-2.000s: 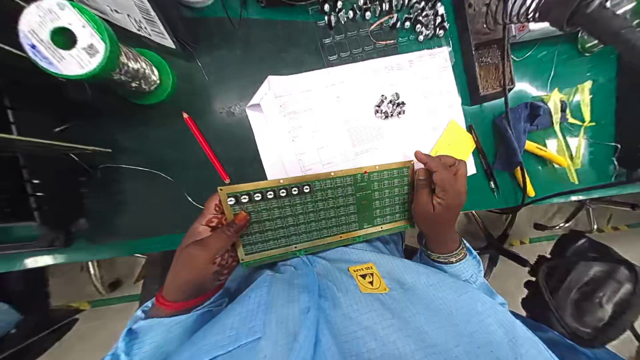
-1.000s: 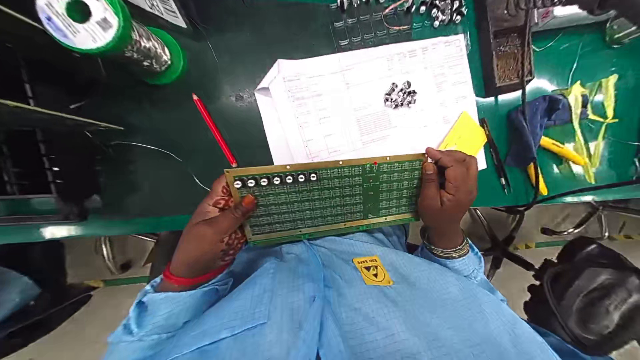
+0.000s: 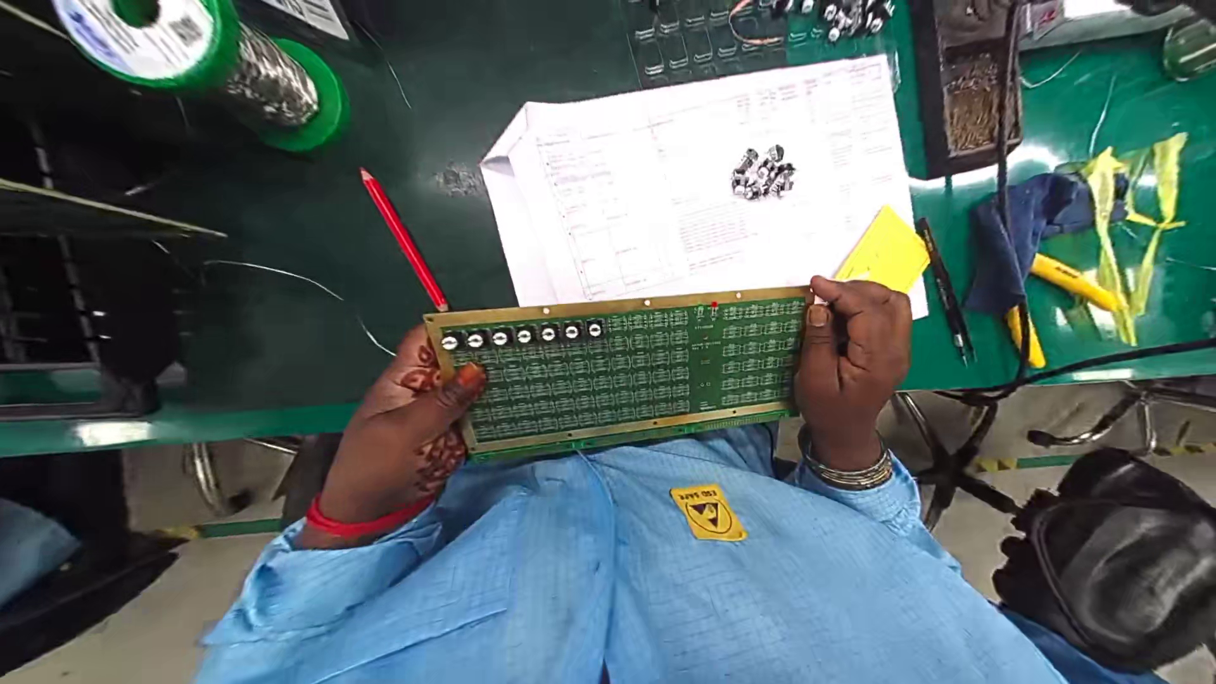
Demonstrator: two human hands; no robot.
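A long green printed circuit board [image 3: 608,380] with gold-coloured edges is held by both ends, near my body at the table's front edge. My left hand [image 3: 408,418] grips its left end, thumb on the face. My right hand [image 3: 855,366] holds the right end, with the thumb near the upper right corner. Several round black-and-silver components [image 3: 522,336] sit in a row at the board's upper left. Beyond the board, a small pile of similar-looking components [image 3: 763,173] lies on printed paper sheets [image 3: 617,209]. A red pencil [image 3: 404,237] touches or nearly touches the board's upper left corner.
A solder wire spool [image 3: 275,76] stands at the back left. Right of the papers are a yellow note [image 3: 883,252], a black pen [image 3: 945,290], a blue cloth [image 3: 1021,228], yellow-handled pliers or cutters [image 3: 1073,280] and a dark holder [image 3: 974,95]. A clear tray [image 3: 703,38] lies at the back.
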